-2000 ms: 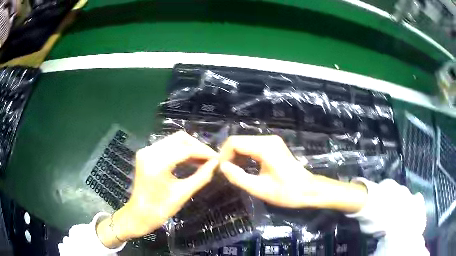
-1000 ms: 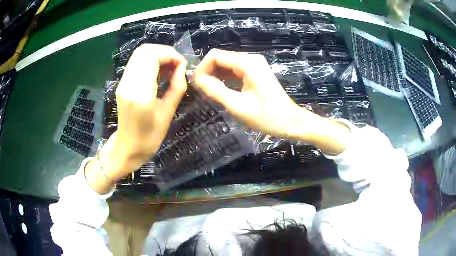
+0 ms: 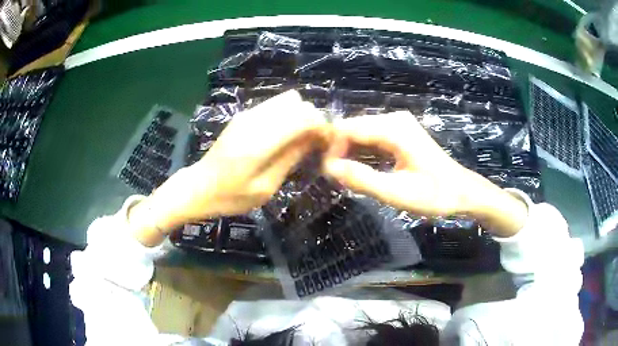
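Note:
My left hand (image 3: 251,159) and my right hand (image 3: 413,165) meet at the fingertips over the film-covered black products (image 3: 379,74). Any small piece between the fingertips is too small and blurred to tell. A die-cut adhesive sheet (image 3: 332,250) with rows of small black pieces hangs below my left hand, over the near edge of the products. My left fingers seem closed on its upper part, which they hide. Shiny clear film lies wrinkled over the rows. A part-used sticker sheet (image 3: 150,152) lies left of the products.
Spare sticker sheets (image 3: 559,125) lie right of the products. A green conveyor with a white edge strip (image 3: 169,39) runs along the far side. More film-covered black items (image 3: 24,128) are at the far left. A brown surface (image 3: 183,304) shows below the bench edge.
The view has shifted, so the bench appears lower and further right. My left hand has turned over more flatly, and the hanging sheet now reaches past the near edge of the products.

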